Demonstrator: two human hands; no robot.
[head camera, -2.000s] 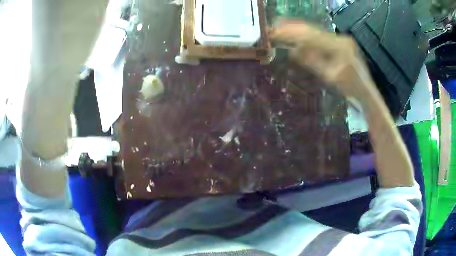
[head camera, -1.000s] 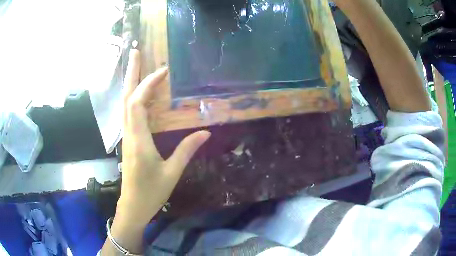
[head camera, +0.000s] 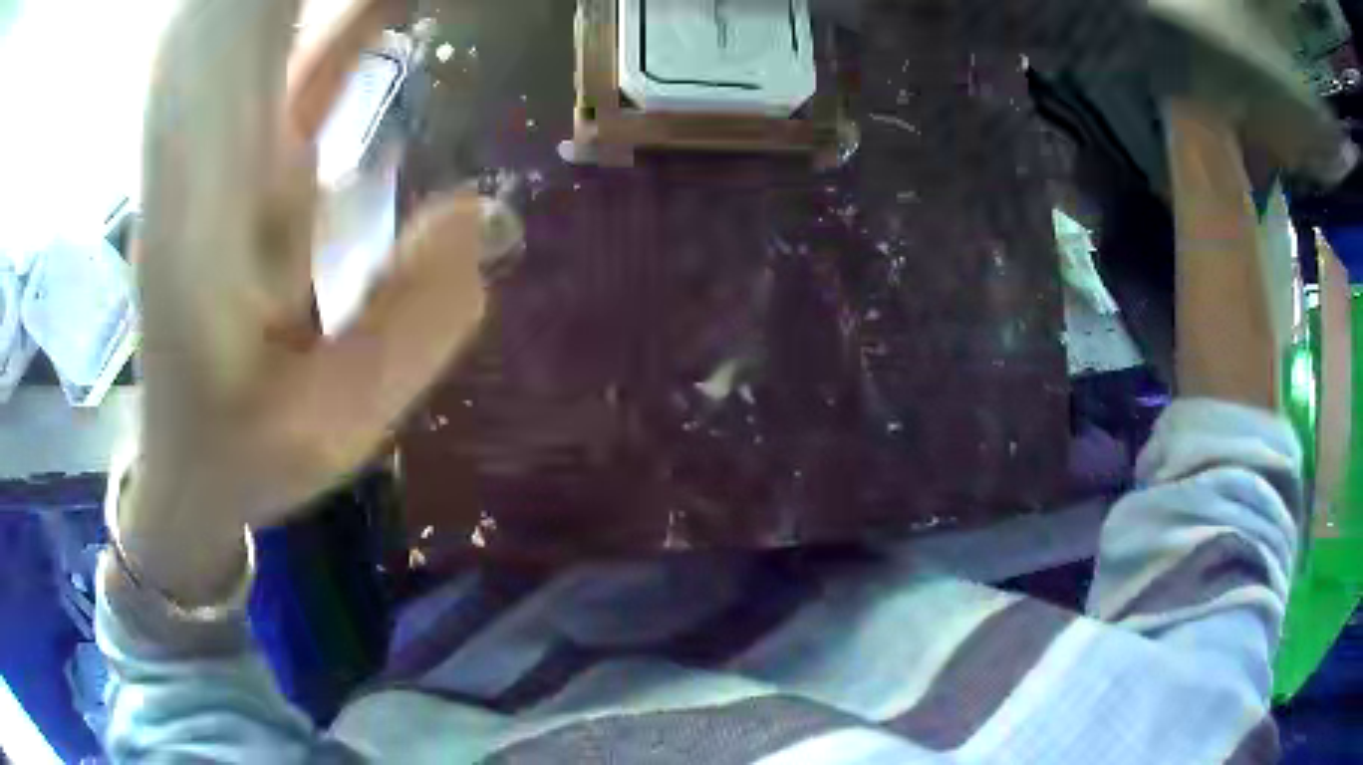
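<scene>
A white housing (head camera: 718, 60) with rounded corners, a dark outline and a small dark mark lies in the wooden jig (head camera: 703, 138) at the top centre. The top of both is cut off. My left hand (head camera: 284, 299) is large and blurred at the left, raised over the board's left side. Its thumb and fingers are apart and nothing shows in it. My right arm reaches to the top right. My right hand (head camera: 1218, 75) is blurred there, with a greyish shape over it; its grip is unclear.
The dark brown, spattered board (head camera: 643, 344) fills the middle. White housings (head camera: 78, 314) lie on the bright side table at left. A blue bin (head camera: 38, 598) is at lower left, black items are at upper right, and a green item (head camera: 1330, 493) is at far right.
The wooden-framed screen has left the area over the jig, showing the housing with a dark mark. My left hand has moved left, off the frame. My right forearm is now more upright at right.
</scene>
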